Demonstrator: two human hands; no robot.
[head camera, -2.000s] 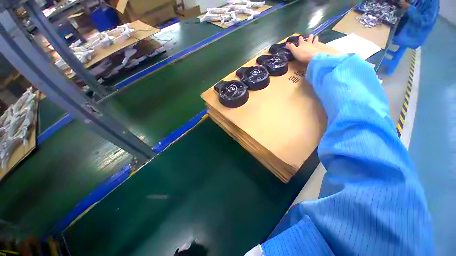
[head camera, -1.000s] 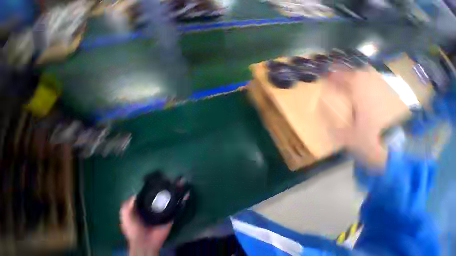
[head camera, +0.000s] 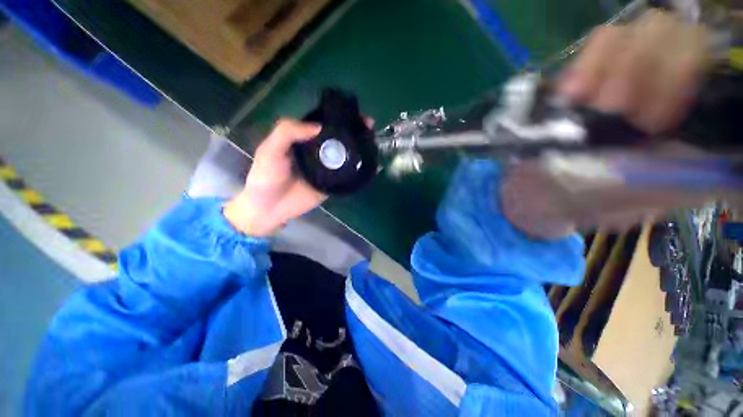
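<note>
My left hand (head camera: 273, 179) holds a round black housing (head camera: 352, 155) with a pale round centre above the green bench; its block-like tab points up in the picture. My right hand (head camera: 639, 73) is blurred and closed around the dark body of the electric screwdriver, which lies across the right of the view. The screwdriver's silver nose (head camera: 403, 145) points left and is at the housing's right rim. Blur hides whether they touch. No screw can be made out.
A cardboard stack (head camera: 224, 41) is at the top left. Another layered stack (head camera: 623, 326) with black parts along it is at the lower right. The green bench (head camera: 399, 65) lies behind the hands. A blue object (head camera: 122, 77) and striped floor tape (head camera: 49, 213) are at the left.
The view has swung round. My right hand has left the area by the cardboard stack and now grips the screwdriver. My left hand still holds a housing, now beside the tool's nose.
</note>
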